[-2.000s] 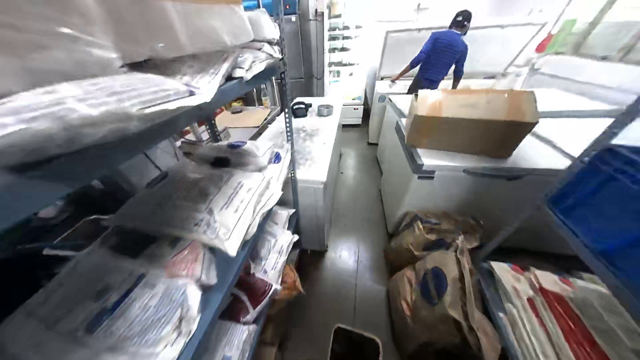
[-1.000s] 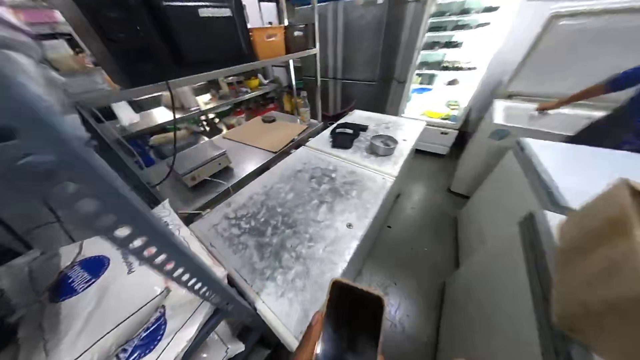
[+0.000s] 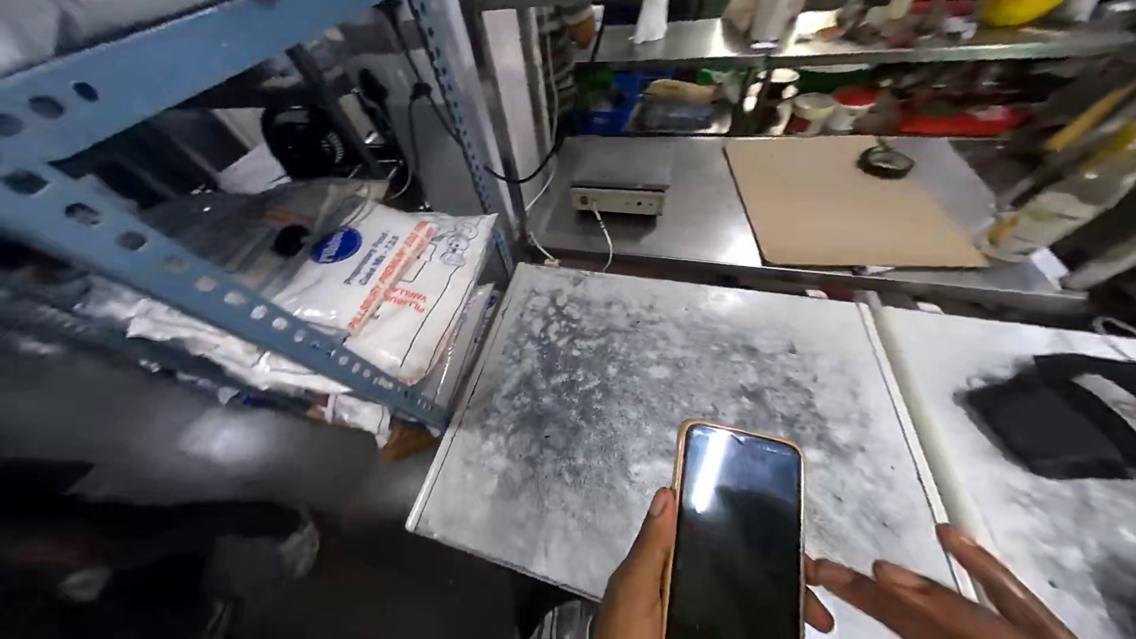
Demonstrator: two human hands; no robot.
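A smartphone in a gold-edged case (image 3: 735,532) stands upright in my left hand (image 3: 637,572), its dark screen facing me with a bright reflection on it. My left thumb lies along its left edge and fingertips show at its right edge. Just right of the phone is my right hand (image 3: 941,586), fingers spread and holding nothing; whether it touches the phone or the surface below, I cannot tell. Beneath both hands lies the scuffed white lid of a chest (image 3: 612,382). A black cloth-like item (image 3: 1047,417), blurred, rests on the neighbouring white lid.
At left stands a blue perforated metal rack (image 3: 222,302) with white printed bags (image 3: 382,284). Behind the lid, a steel counter (image 3: 692,204) carries a small device with a cable (image 3: 619,200), a brown board (image 3: 852,213) and a round item (image 3: 885,161). Part of a person (image 3: 568,53) shows at the top.
The view has swung left and down to the white lid. The phone, absent two seconds ago, appears in my left hand one second ago and is there still. My right hand has come into view.
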